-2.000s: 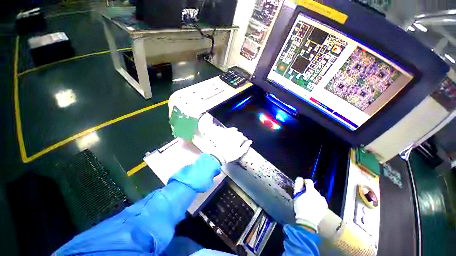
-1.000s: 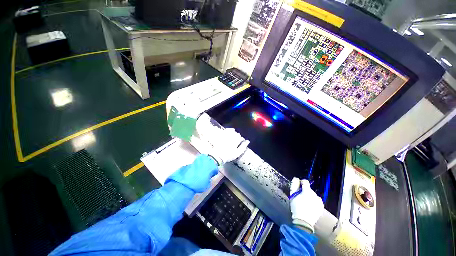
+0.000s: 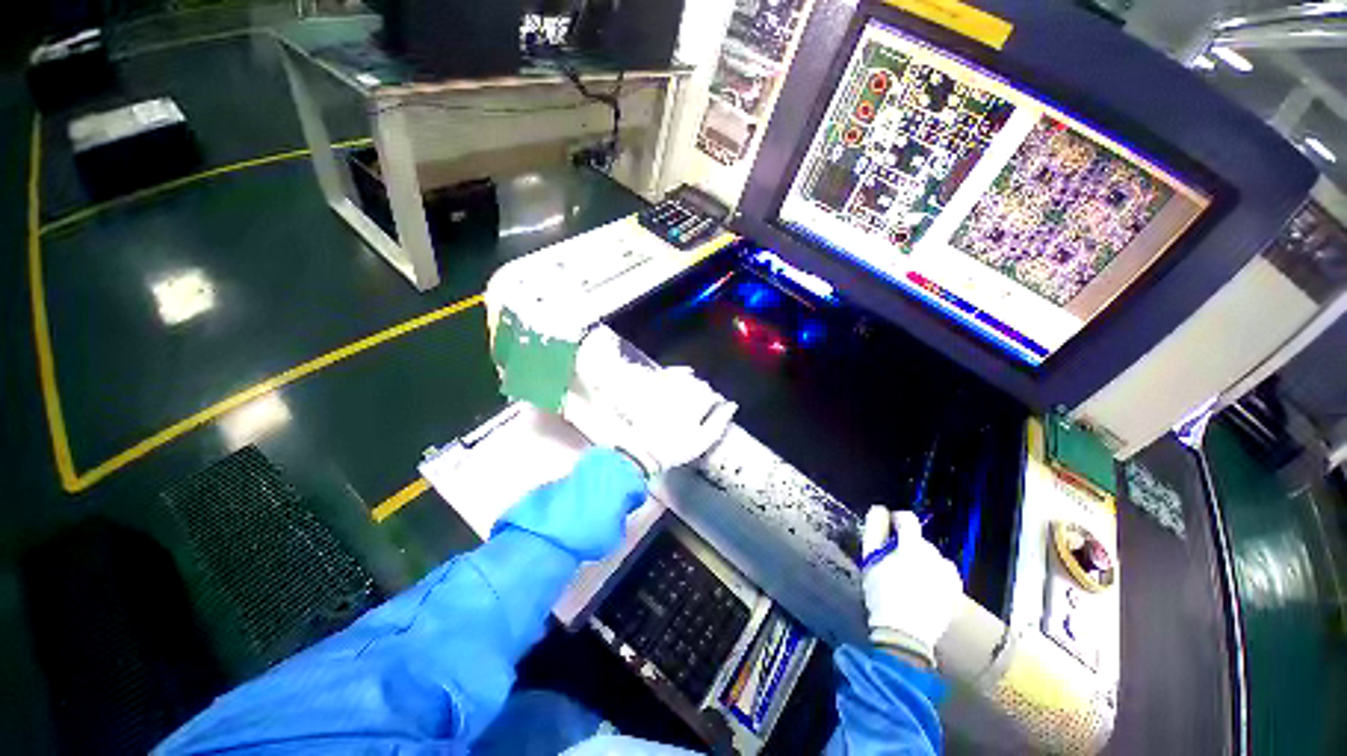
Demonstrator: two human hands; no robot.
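Observation:
My left hand [image 3: 677, 420], in a white glove, rests on the whitish front edge [image 3: 768, 488] of the inspection machine, over its left part; its fingertips are bent over the edge and it holds nothing that I can see. My right hand [image 3: 907, 579], also gloved in white, rests at the right end of the edge and holds a blue pen [image 3: 881, 552]. Behind the edge is the dark machine opening [image 3: 842, 399] with blue light and a small red glow. The monitor [image 3: 997, 192] above shows board images, with red circles on the left one.
A green card [image 3: 535, 363] hangs at the machine's left front corner. A clipboard [image 3: 495, 470], keyboard [image 3: 675, 613] and pens [image 3: 768, 668] lie below the edge. A calculator [image 3: 678, 222] is at top left. A tape roll [image 3: 1083, 557] and green block [image 3: 1080, 454] are at right.
The left board image on the monitor has changed and now has several red circles. The glow in the opening has dimmed to red. Both hands stay about where they were.

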